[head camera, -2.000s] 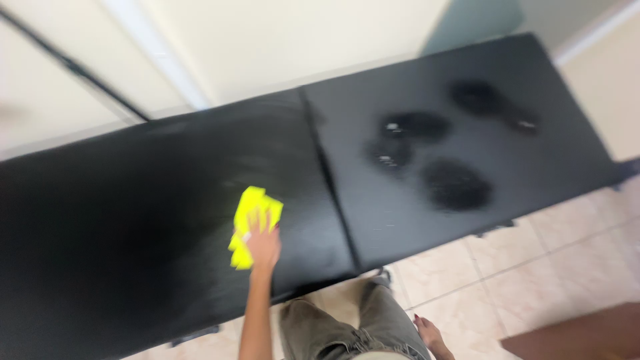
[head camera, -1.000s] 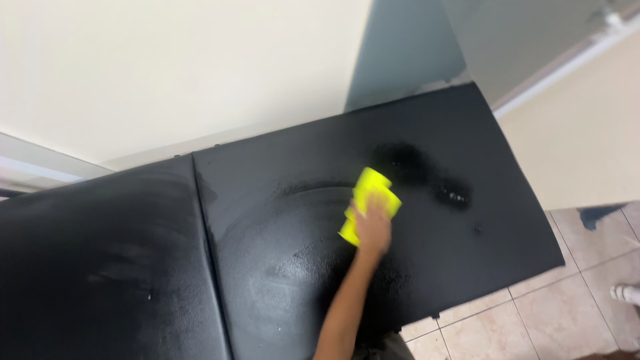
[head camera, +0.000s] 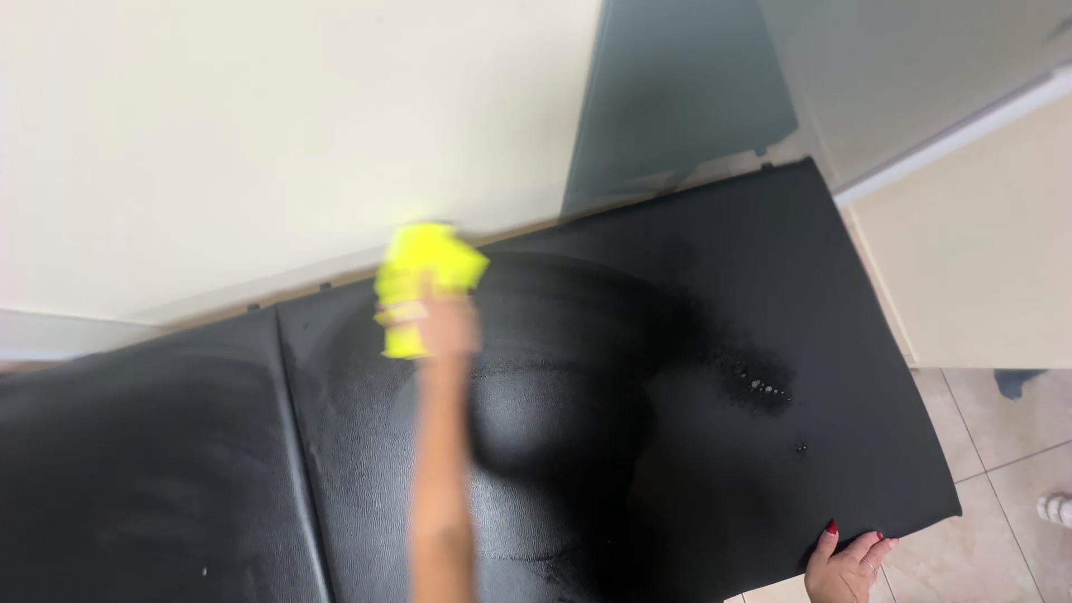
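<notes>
A bright yellow cloth (head camera: 429, 260) lies under my left hand (head camera: 444, 322), near the wall-side edge of the black padded table top (head camera: 553, 402). Hand and cloth are blurred, and the fingers press over the cloth. My right hand (head camera: 844, 569), with red nails and a ring, rests on the near edge of the table top at the lower right, holding nothing loose. Wet, darker streaks curve across the black cover. A foamy wet patch (head camera: 758, 385) with small bubbles shows right of the middle, and a smaller spot of droplets (head camera: 801, 447) is below it.
A seam (head camera: 297, 452) divides the black cover. Behind it runs a cream wall (head camera: 276, 151), with a grey-green panel (head camera: 678, 100) farther right. A pale panel (head camera: 988, 209) stands past the right end, above floor tiles (head camera: 1022, 502). Part of a white shoe (head camera: 1055, 508) shows at the right edge.
My left hand and the cloth have moved left, to the wall-side edge. The dark patches have become streaks where the cloth passed. My right hand now shows on the near edge. The view has shifted right.
</notes>
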